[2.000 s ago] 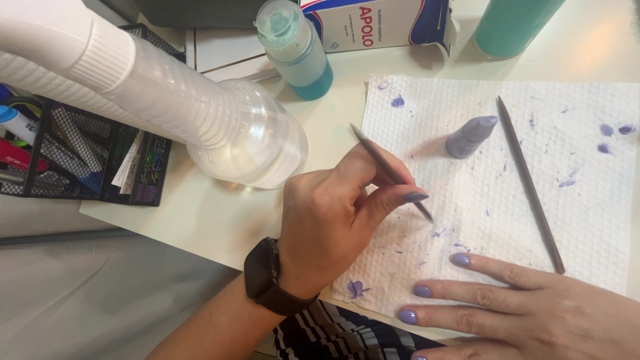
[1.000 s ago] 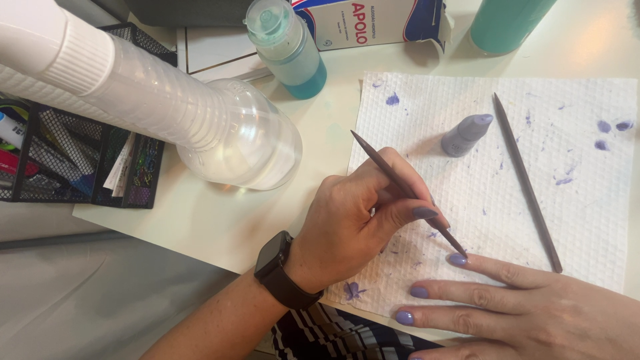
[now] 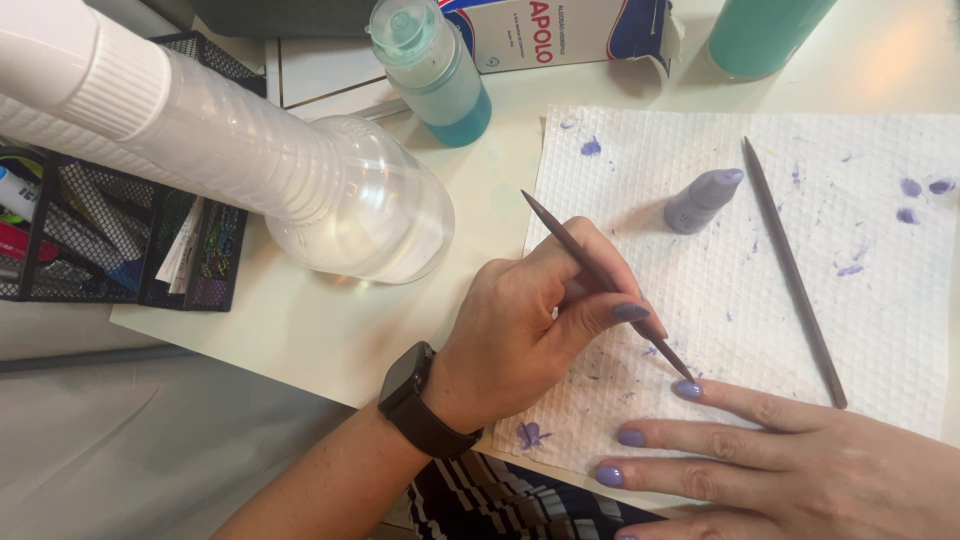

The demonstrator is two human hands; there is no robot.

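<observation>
My left hand (image 3: 525, 330), with a black smartwatch (image 3: 409, 397) on its wrist, pinches a dark pointed nail stick (image 3: 577, 247) between thumb and fingers. The stick's lower tip is at the edge of the little finger's purple nail (image 3: 688, 388) on my right hand (image 3: 817, 465). That hand rests palm down, fingers spread and holding nothing; its thumb is out of view. Under both hands lies a white paper towel (image 3: 750, 315) with purple smears. On it stand a small lavender bottle (image 3: 694, 206) with a tapered top and, lying beside it, a second dark stick (image 3: 795, 270).
A large clear bottle with a white top (image 3: 367, 202) stands at left, beside a black mesh organizer (image 3: 146, 255) of pens. Behind are a pump bottle of blue liquid (image 3: 442, 97), an Apolo cotton box (image 3: 555, 34) and a green container (image 3: 765, 34).
Two seconds ago the stick's tip was over the towel, apart from the right hand. My left hand has tilted it down to the little finger's nail, where it was one second ago too.
</observation>
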